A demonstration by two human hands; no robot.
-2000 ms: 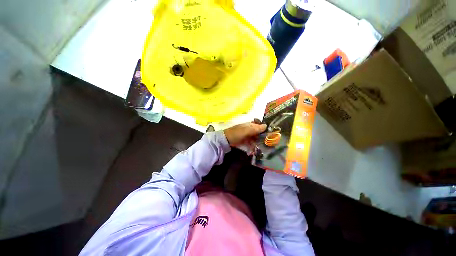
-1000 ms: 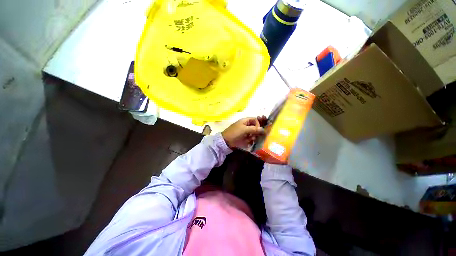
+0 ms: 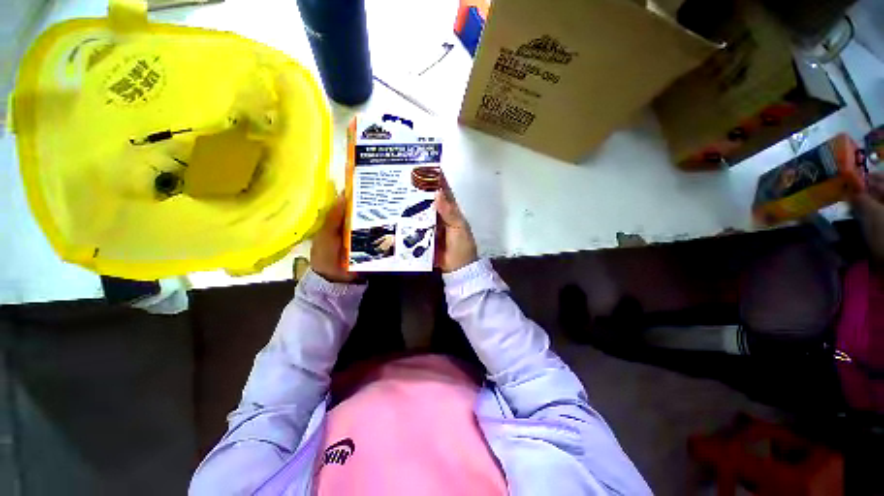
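A retail box [image 3: 393, 199] is held upright at the table's front edge, its white back with text and small photos facing me. A hang tab is at its top and a thin orange side shows at its left. My left hand [image 3: 331, 242] grips its left edge and my right hand [image 3: 454, 231] grips its right edge. The fingers behind the box are hidden.
A yellow bag [image 3: 87, 184] lies left, a dark slab [image 3: 130, 289] under its edge. A dark bottle [image 3: 337, 48] stands behind the box. An open carton [image 3: 572, 77] and second carton [image 3: 737, 97] stand right. Another person's hand [image 3: 869, 199] holds a retail box [image 3: 807, 181].
The box has turned from its black front and orange side to its white back, now with both hands at its edges. The view has swung right, bringing another person into sight.
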